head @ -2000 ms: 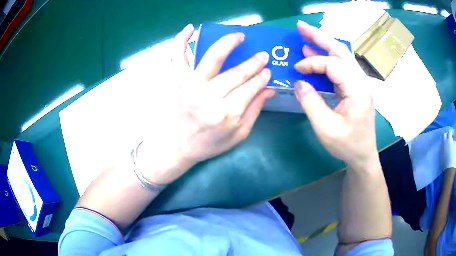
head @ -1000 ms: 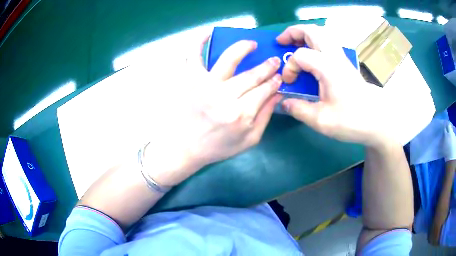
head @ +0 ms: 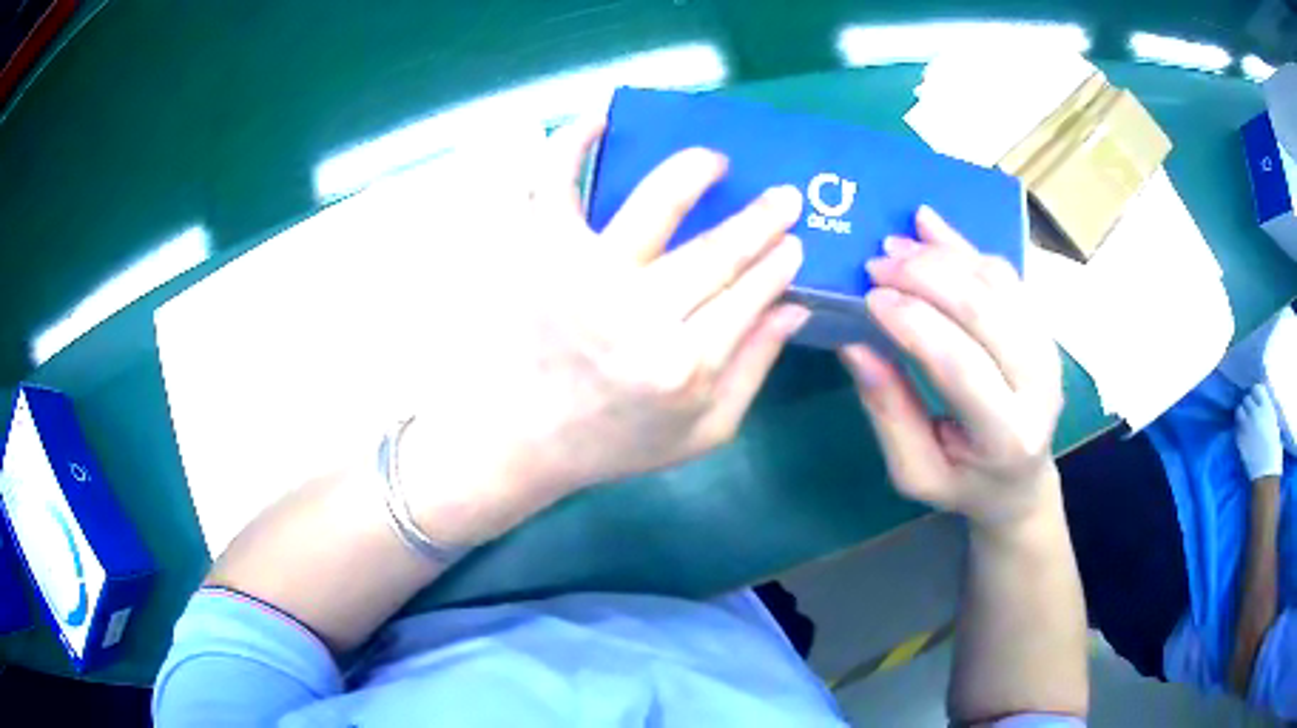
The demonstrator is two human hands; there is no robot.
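Note:
A blue product box (head: pixel 889 178) with a white ring logo is tilted in front of me over the bench. My left hand (head: pixel 640 320) holds its left end, thumb behind the far left corner and fingers spread over the blue face. My right hand (head: pixel 960 356) is at the box's lower right, with fingertips on or just over the blue face and the thumb apart below the near edge. I cannot tell whether it grips the box. No sticker can be made out. A large white sheet (head: pixel 270 370) lies under and left of my left arm.
A blue-and-white box (head: pixel 100 512) lies at far left, beside part of another. A brown cardboard piece (head: pixel 1095 164) rests on white sheets (head: pixel 1152 313) at right. Another blue box (head: pixel 1263 171) is at the right edge. A coworker's white-gloved hand (head: pixel 1257 430) shows at lower right.
My right hand has moved down from the logo to the box's lower right, uncovering the logo. The box's right end has tipped lower. My left hand keeps its hold.

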